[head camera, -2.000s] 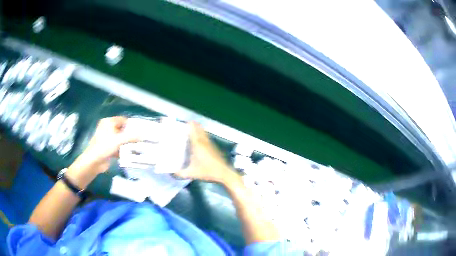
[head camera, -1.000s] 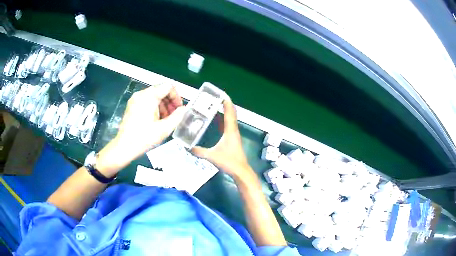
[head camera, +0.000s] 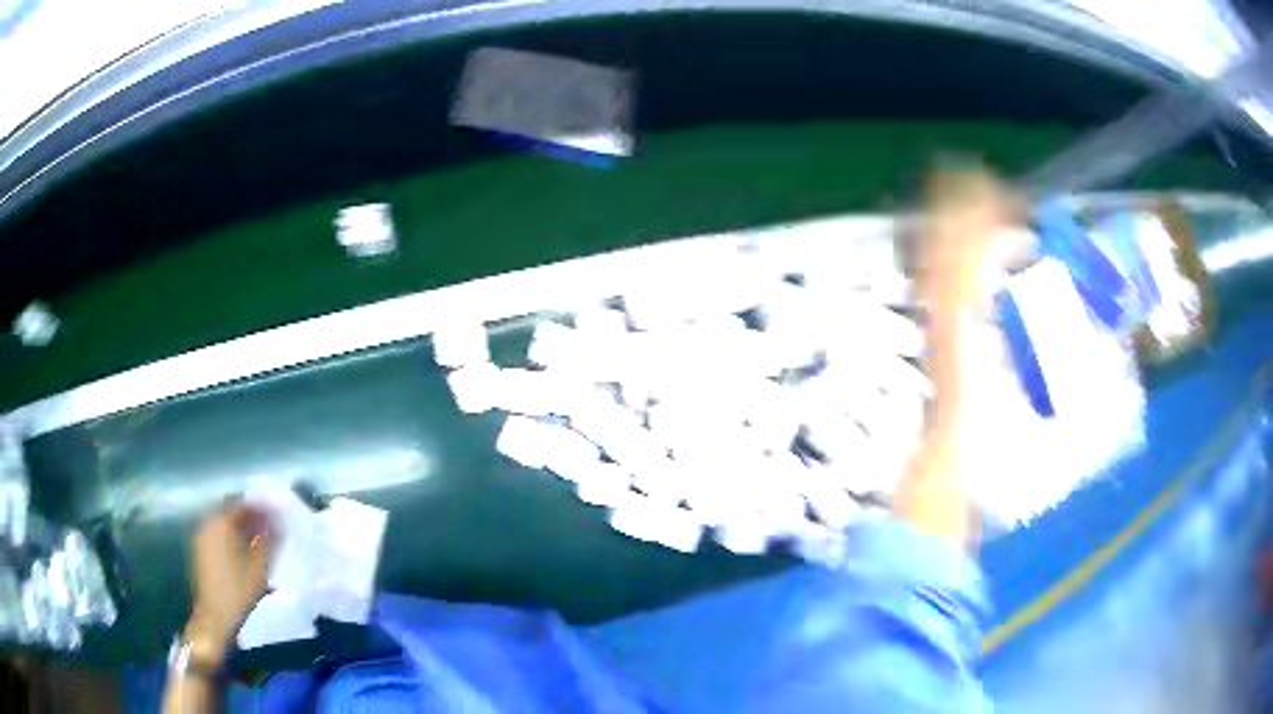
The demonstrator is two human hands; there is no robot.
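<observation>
My left hand is low at the left, its fingers at the left edge of the white leaflets; whether it grips one is unclear. My right hand is stretched out to the far right beside the retail boxes with blue sides. It is strongly blurred, and its fingers and any hold are not readable. A pale box with a blue edge lies on the green belt. A loose pile of white chargers lies on the bench between my hands.
Single white chargers lie on the belt at the left. A pale rail divides belt and bench. Clear trays are at the left edge. A brown carton stands at the far right, above blue floor with a yellow line.
The view has swung right. The clear tray is no longer seen between my hands. My right hand has moved far right, my left down to the leaflets. A pale box now shows on the belt.
</observation>
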